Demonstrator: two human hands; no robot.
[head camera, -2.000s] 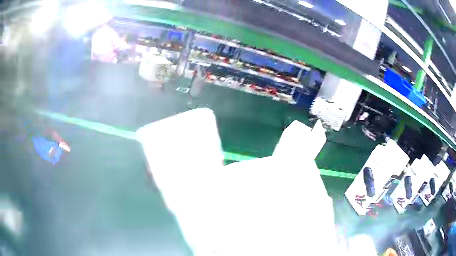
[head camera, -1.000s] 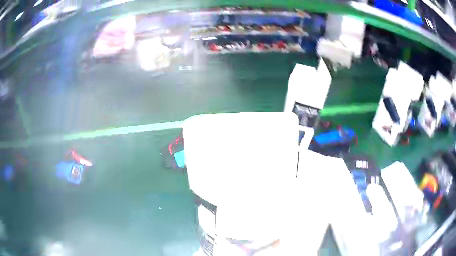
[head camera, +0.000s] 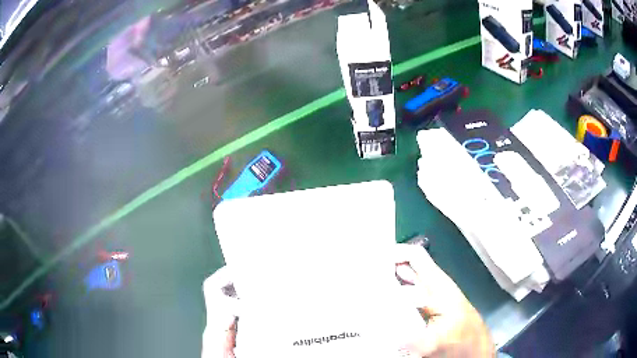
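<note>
A white retail carton with a raised flap is close in front of me, overexposed, with a line of printed text near the bottom edge. My left hand holds its left side and my right hand holds its right side. Both hands are washed out and cut off by the lower edge. A blue battery tester with a red lead lies just beyond the carton's flap and is partly hidden by it. The carton's inside is not visible.
A white and black carton stands ahead, with another tester beside it. Flat cartons are stacked at right, near an orange-yellow and blue roll. More upright cartons stand at upper right. Another tester lies at left.
The view has turned and tilted down, so the standing carton, testers and flat stack show more clearly. The held carton appears lower, and both hands are now visible at its sides.
</note>
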